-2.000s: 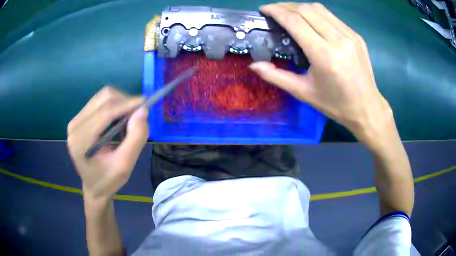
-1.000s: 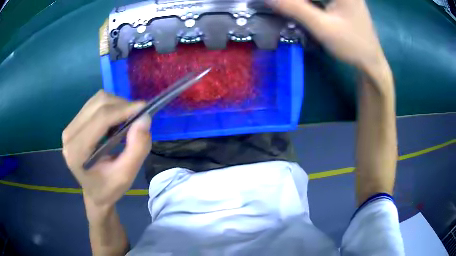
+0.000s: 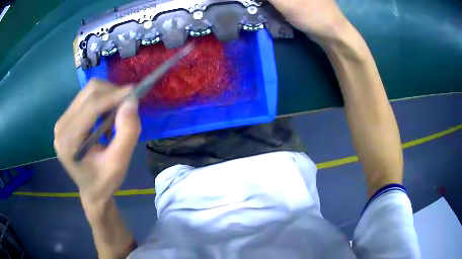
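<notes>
My left hand (image 3: 99,136) holds the tweezers (image 3: 159,73) like a pen, blurred, their tips over the bin and below the jig's lobes. The silver-grey carrier jig (image 3: 172,30), with dark rounded lobes, lies across the far edge of the blue scrap bin (image 3: 202,116). Small bright wire-wound components (image 3: 200,32) sit at the gaps between lobes. Red wire offcuts (image 3: 185,81) fill much of the bin. My right hand (image 3: 311,15) is on the jig's right end; its fingers are partly cut off by the top edge.
The tan bin-edge rest (image 3: 77,53) shows at the jig's left end. The green bench surface (image 3: 35,111) extends to both sides. The bin's near edge meets my lap. A yellow line (image 3: 339,162) crosses the grey floor, and a white sheet (image 3: 438,227) shows at lower right.
The bin and jig have shifted left in view and appear tilted, left end lower. My right hand's fingers have gone largely past the top edge. My left hand still holds the tweezers.
</notes>
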